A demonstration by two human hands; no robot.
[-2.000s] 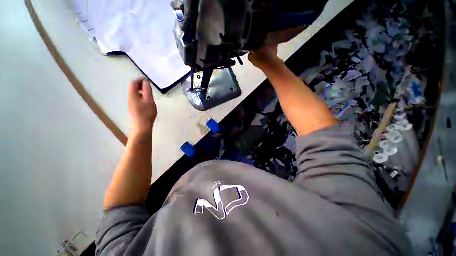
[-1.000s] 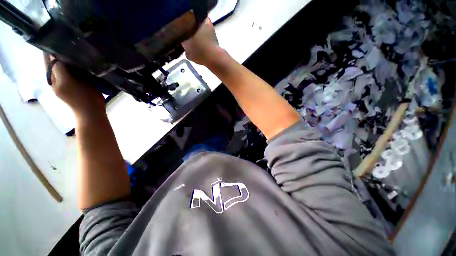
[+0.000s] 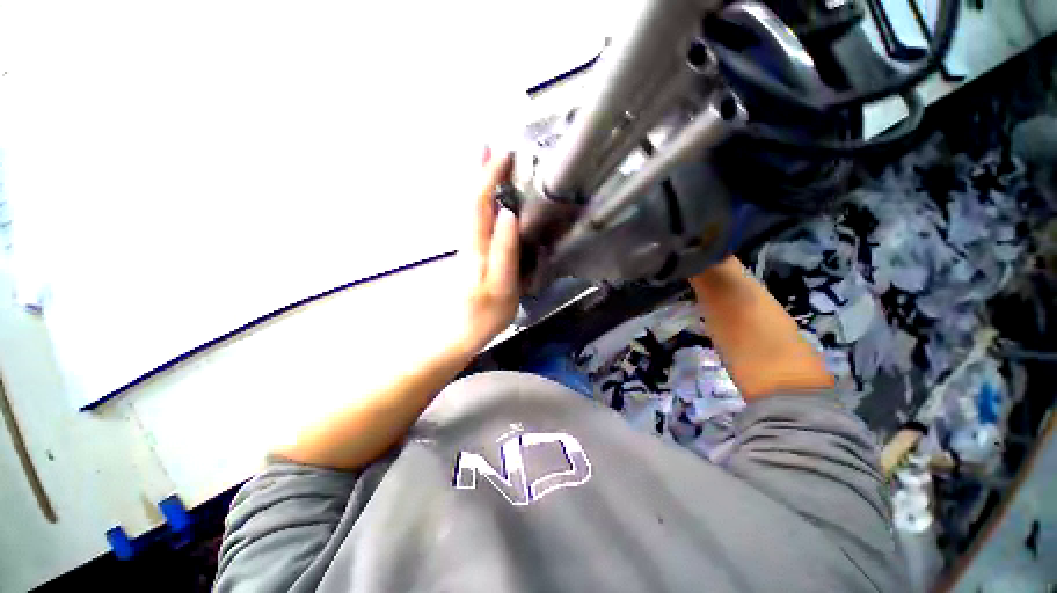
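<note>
The straight-knife cutting machine (image 3: 649, 197) fills the upper middle of the view, near the table's front edge. My left hand (image 3: 496, 261) is on the machine's near left side, with the fingers pointing up along it. My right hand (image 3: 716, 271) is mostly hidden under the blue and dark motor body; only the wrist side shows, so its grip cannot be seen. The fabric lay (image 3: 267, 174) is wide and white with a dark front edge, left of the machine. The base plate is mostly hidden below the machine.
The white table (image 3: 197, 446) runs along the front of the lay. Two blue clamps (image 3: 174, 513) sit at its edge, lower left. A brown strip (image 3: 23, 452) lies at the far left. Fabric scraps (image 3: 927, 266) heap on the floor at right. A black cable (image 3: 898, 87) loops at upper right.
My left hand, free two seconds ago, is now on the machine. The machine has turned and stands further right in view. The wide white lay has come into view, and the clamps show further left.
</note>
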